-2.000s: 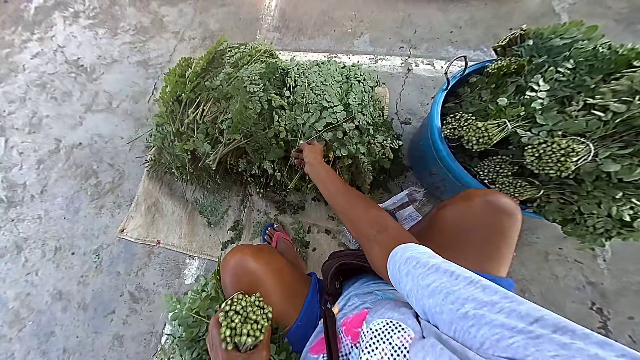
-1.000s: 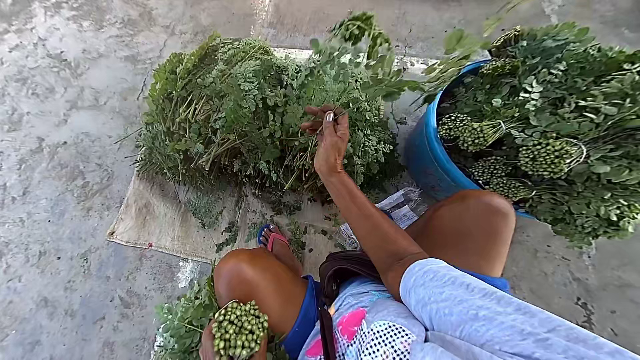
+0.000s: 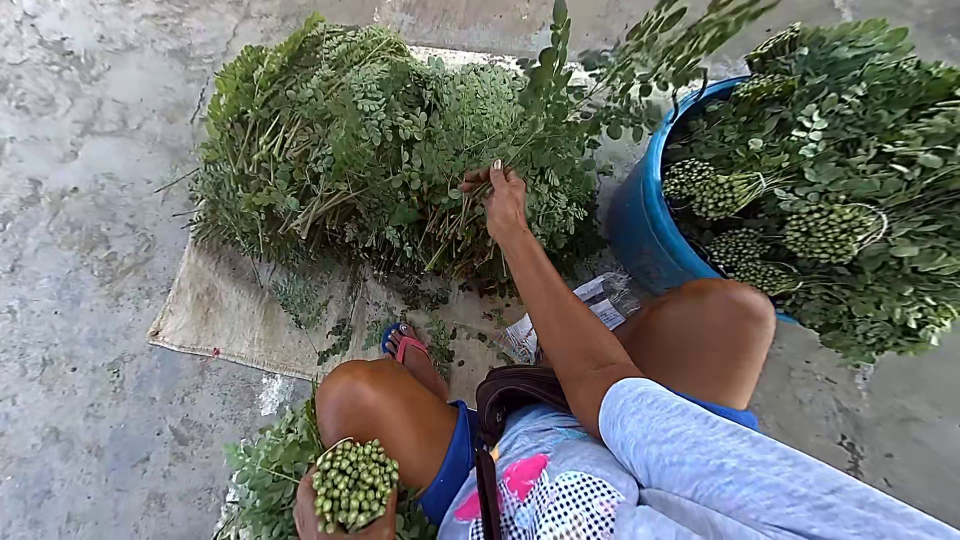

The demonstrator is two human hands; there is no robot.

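Observation:
At the lower left my left hand is wrapped around a bunch of leafy stalks, their round green cut ends facing up. My right hand pinches the stems of a few leafy sprigs, which fan out up and to the right. Below and beside that hand lies a large pile of leafy green stems, spread on a tan woven sack. Leaves of the left hand's bunch show beside my knee; its lower part is hidden.
On the right, a blue plastic tub holds several tied bunches of the same greens. Printed plastic packaging lies between my knees. My sandalled foot rests on the sack among loose leaves. Concrete floor surrounds it.
My right hand was down in the pile two seconds ago; it has risen with leafy sprigs pinched in its fingers. The left hand still holds its bunch at the lower left.

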